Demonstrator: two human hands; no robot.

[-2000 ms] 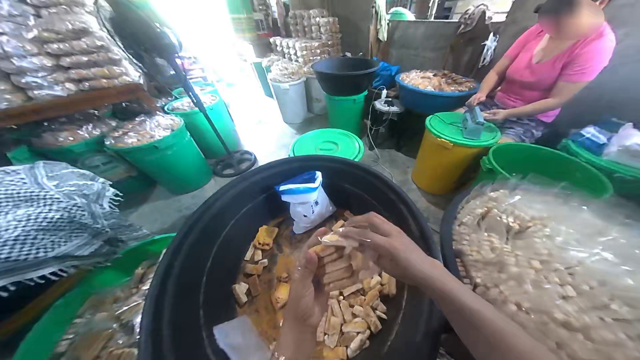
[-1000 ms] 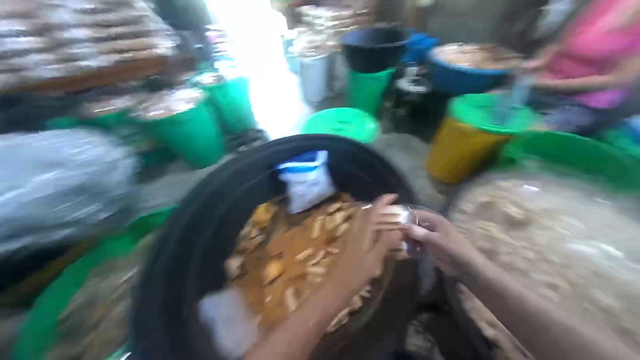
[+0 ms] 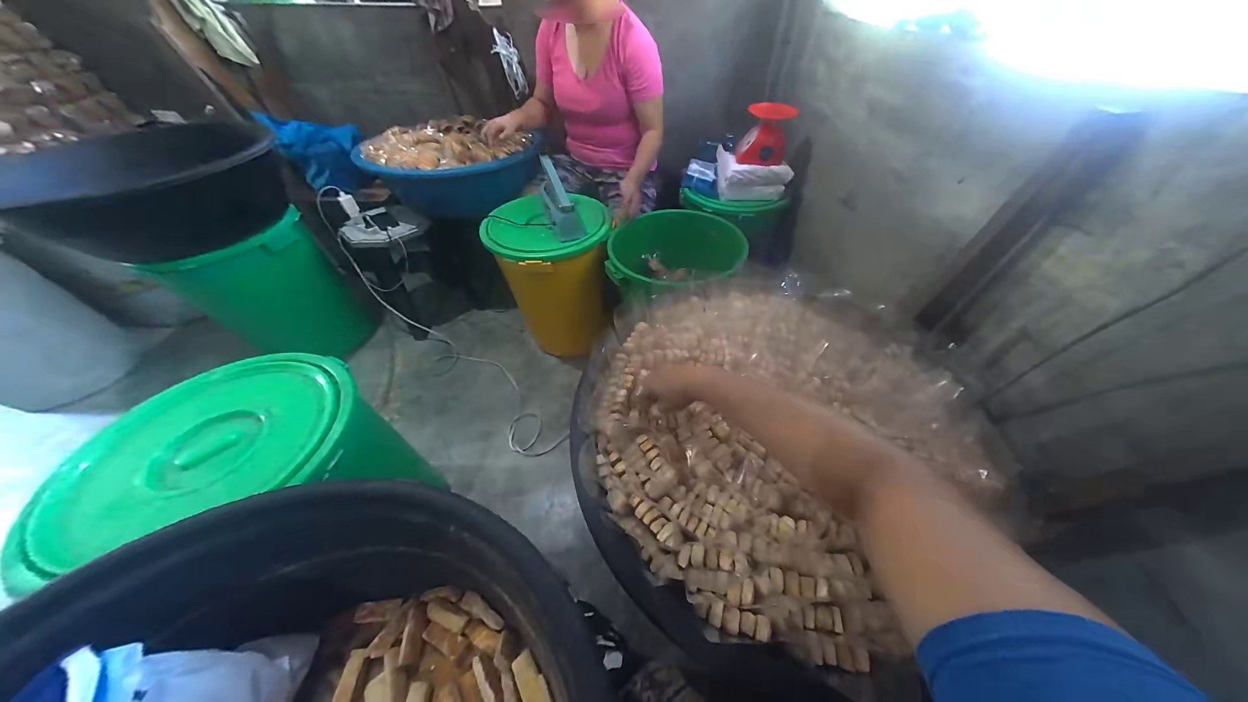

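Note:
My right hand (image 3: 678, 385), blurred, reaches over the left part of a heap of clear plastic packs of small baked sticks (image 3: 717, 517) in a large black tub (image 3: 590, 487). Its fingers are too blurred to show whether they hold a pack. My left hand is out of view. At the lower left, a second black tub (image 3: 390, 497) contains loose baked sticks (image 3: 448, 634) and a white and blue plastic bag (image 3: 214, 673).
A green-lidded bin (image 3: 210, 448) stands beside the near tub. Further back are a yellow bin (image 3: 551, 302) bearing a sealer-like device (image 3: 561, 210), an open green bin (image 3: 678, 244), a cable (image 3: 478, 356), a red scale (image 3: 765, 136) and a person in pink (image 3: 604, 88) at a blue basin (image 3: 448, 185).
The view has swung right. Both my hands were together over the loose sticks, with a pack between them; now my right hand is over the heaped packs and my left hand is out of view.

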